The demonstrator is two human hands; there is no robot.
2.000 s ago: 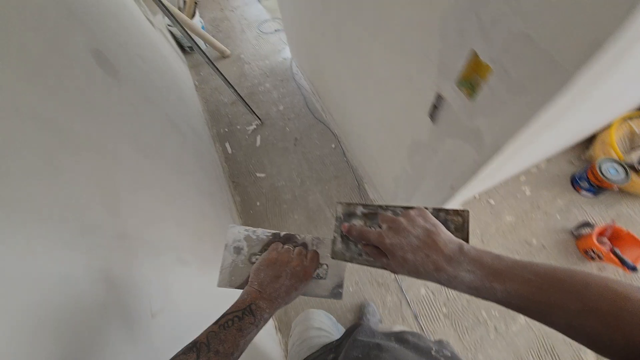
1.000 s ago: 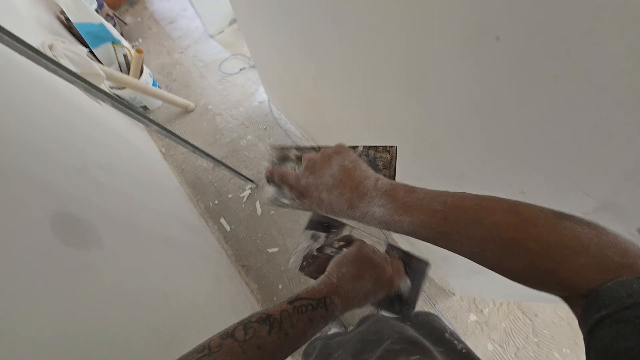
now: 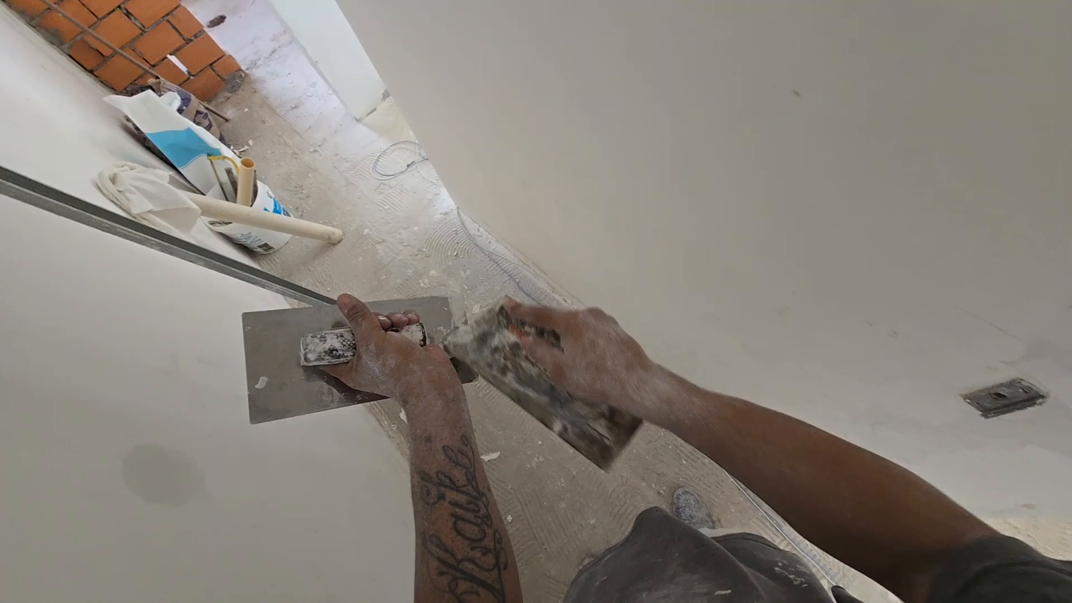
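Note:
My left hand is closed around the worn handle of a steel plastering trowel, whose flat blade lies just in front of the left wall. In my right hand is a second plastering trowel, its back smeared with plaster and its blade slanting down to the right. The two blades meet or nearly meet at the middle of the view; which, I cannot tell. White dust coats both hands. The left wall and right wall have smooth, pale surfaces.
A metal edge strip runs along the left wall's opening. Beyond it stand a white bucket with tubes, a pale pipe and a blue-and-white bag by a brick wall. A cable lies on the floor; an electrical box sits in the right wall.
My hands were one above the other a second ago; now the left hand is at the left and the right hand at the right. The view has turned, showing the brick wall.

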